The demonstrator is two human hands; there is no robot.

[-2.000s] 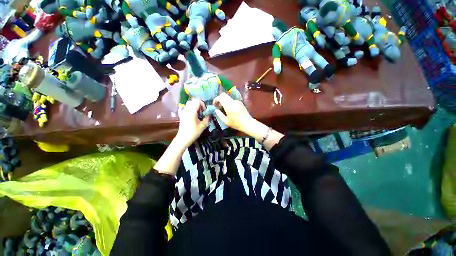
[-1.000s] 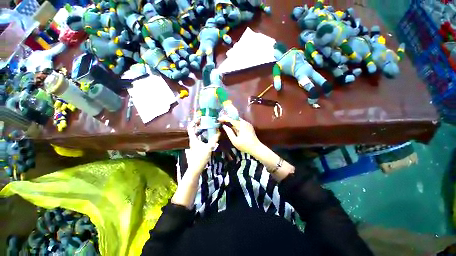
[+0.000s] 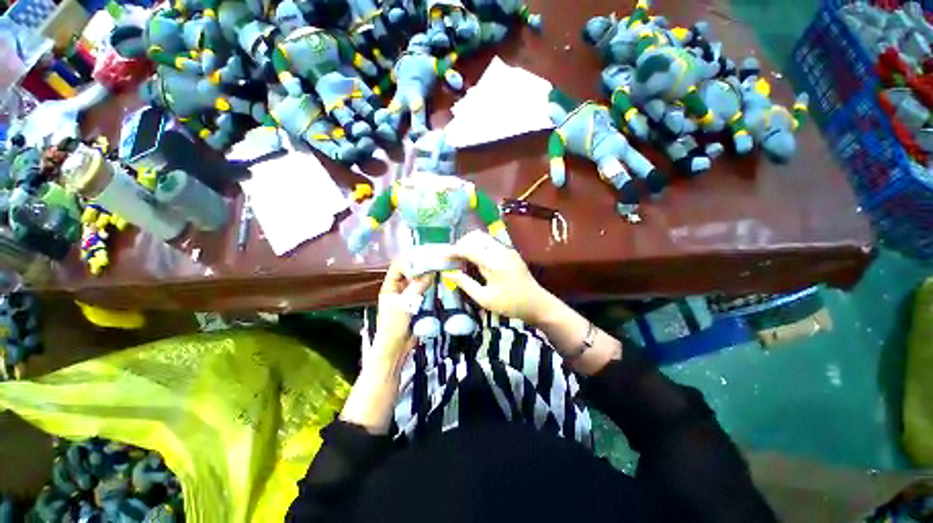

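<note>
A plush doll (image 3: pixel 431 209) lies on its back at the table's front edge, its head away from me, arms spread, and its grey-blue legs and rounded feet hanging over the striped lap. It has green upper arms and yellow bands. My left hand (image 3: pixel 399 301) holds it at the left hip. My right hand (image 3: pixel 498 278) holds it at the right hip, fingertips by a small yellow patch. Whether a needle or thread is in the fingers cannot be told.
The brown-red table (image 3: pixel 706 220) bears heaped dolls (image 3: pixel 675 82), a single doll (image 3: pixel 598 143), paper sheets (image 3: pixel 292 199), dark snips (image 3: pixel 532 211) beside a tan stick, and bottles (image 3: pixel 189 199). A yellow sack (image 3: pixel 205 398) is at left, a blue crate (image 3: pixel 870 133) at right.
The doll's legs and feet now show below my hands, and its arms are spread. My hands have moved from the upper body and legs to both hips. The view has shifted slightly.
</note>
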